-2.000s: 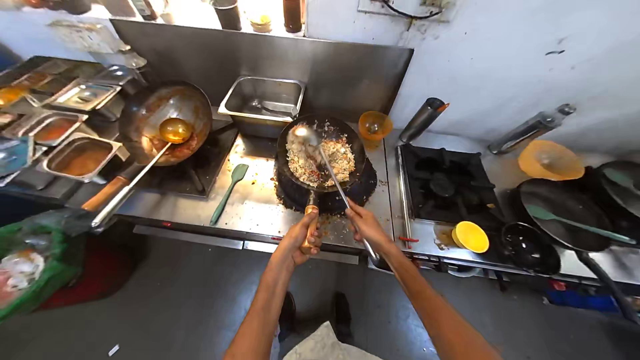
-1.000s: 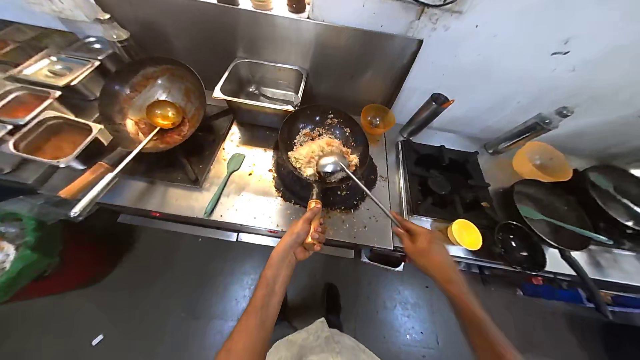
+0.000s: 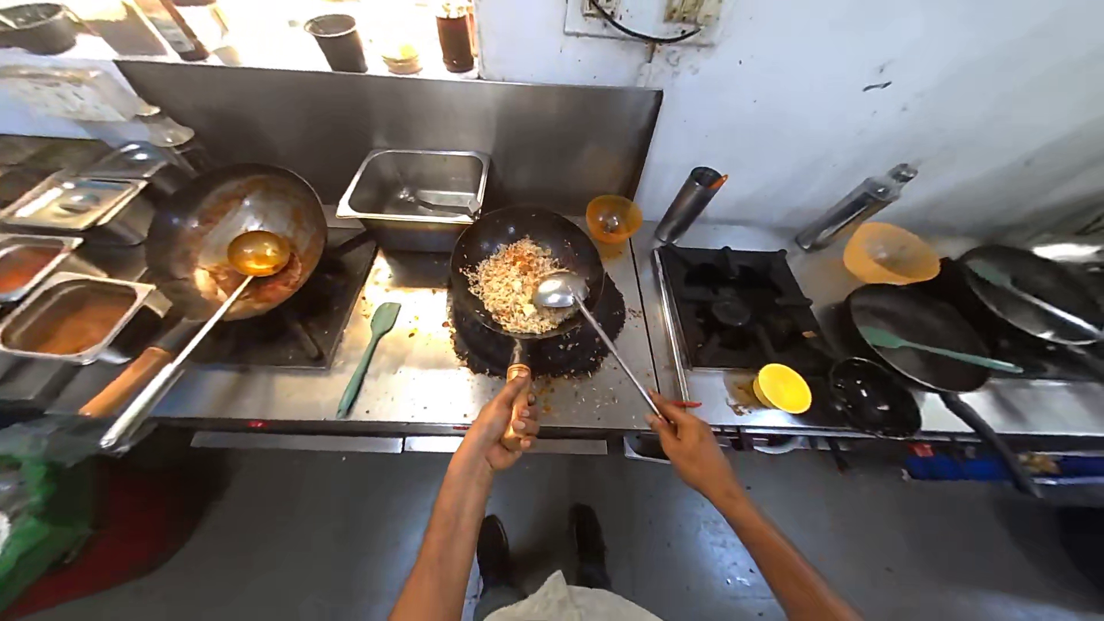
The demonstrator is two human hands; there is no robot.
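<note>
My left hand (image 3: 509, 427) is closed around the wooden handle (image 3: 518, 397) of a dark wok (image 3: 586, 246), which sits over a blackened burner area. Fried rice (image 3: 511, 289) with small reddish bits lies in the wok, mostly toward its left and middle. In my right hand (image 3: 687, 438) is the long handle of a steel ladle (image 3: 561, 291), its bowl resting among the rice at the right side. Grains are scattered on the steel counter around the burner.
To the left are a larger wok (image 3: 172, 233) with an oil-filled ladle (image 3: 259, 253) and a green spatula (image 3: 368, 358). A steel pan (image 3: 414, 216) stands behind. Rightward are a gas burner (image 3: 733, 302), a yellow cup (image 3: 783, 388), an orange bowl (image 3: 890, 254) and black frying pans (image 3: 918, 336).
The ladle bowl has moved from the wok's rear left, two seconds ago, to its right side. The rice, gathered near the wok's front a second ago, now spreads farther back and left.
</note>
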